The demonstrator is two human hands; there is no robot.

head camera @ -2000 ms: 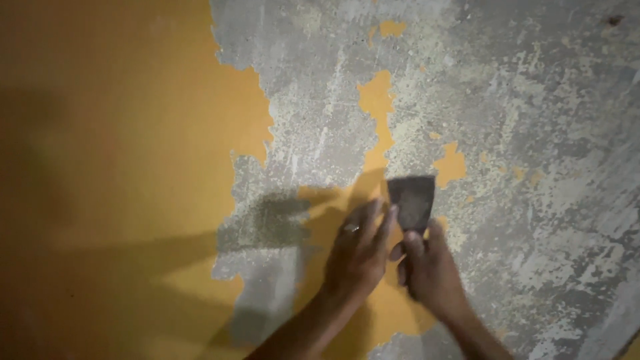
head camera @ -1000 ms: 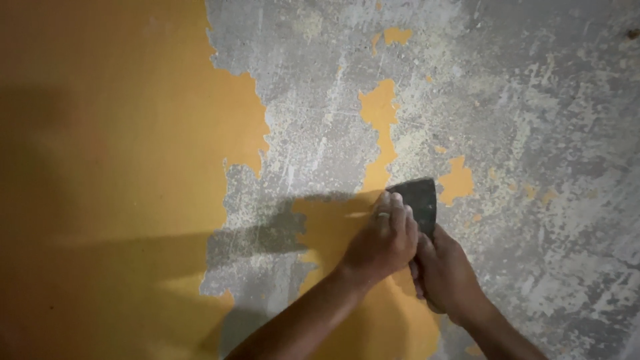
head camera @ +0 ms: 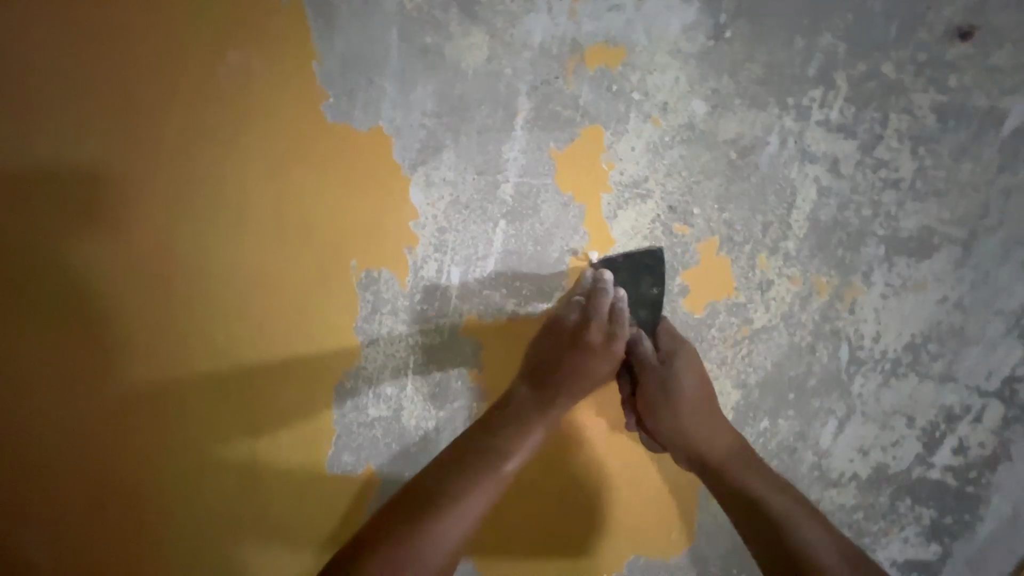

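My right hand [head camera: 668,392] is closed around the handle of a putty knife, whose wide dark blade [head camera: 638,282] points up against the wall. Just left of it, my left hand [head camera: 580,336] has its fingertips at the blade's left corner; whether they pinch the blade or the paint is hidden. A narrow strip of orange paint [head camera: 588,180] rises above the blade corner. A larger orange patch [head camera: 560,488] lies behind and below both hands. Right of the blade is a small orange patch [head camera: 708,276].
Orange paint [head camera: 200,200] covers the wall's left side, with a ragged edge. Bare grey plaster [head camera: 840,360] with pale mottling spans the right. A small dark spot [head camera: 966,33] marks the upper right. Shadows of the arms fall leftward across the wall.
Two seconds ago orange joined the upper strip to the large lower patch; now grey shows at the left beside my fingertips. My left hand has moved up onto the blade's left corner.
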